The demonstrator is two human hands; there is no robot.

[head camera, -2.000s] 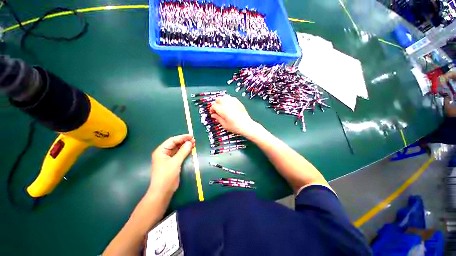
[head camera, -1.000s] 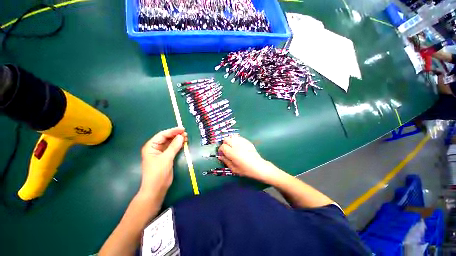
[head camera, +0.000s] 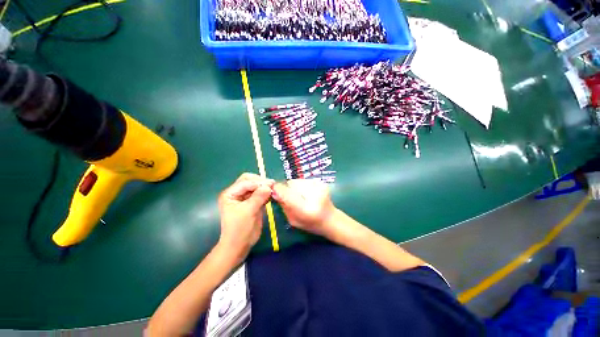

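Observation:
My left hand (head camera: 243, 207) and my right hand (head camera: 304, 203) meet at the fingertips over the yellow tape line. The fingertips are pinched; what is between them is too small and covered to tell. A ladder-like row of short red, black and white wire leads (head camera: 300, 141) lies just beyond my right hand, right of the tape. Its near end touches or passes under my right hand's edge. A loose pile of leads (head camera: 388, 97) lies farther right. My right hand and forearm hide the bench spot where the small near leads lay.
A blue bin (head camera: 309, 55) filled with leads stands at the back. White paper sheets (head camera: 457, 69) lie right of it. A yellow heat gun (head camera: 135, 155) lies at left, with a looped black cable (head camera: 82, 38) behind it.
My right hand has moved from the row down to the near leads, then left to meet my left hand's fingertips. The view has shifted, so the bench things sit differently in the picture.

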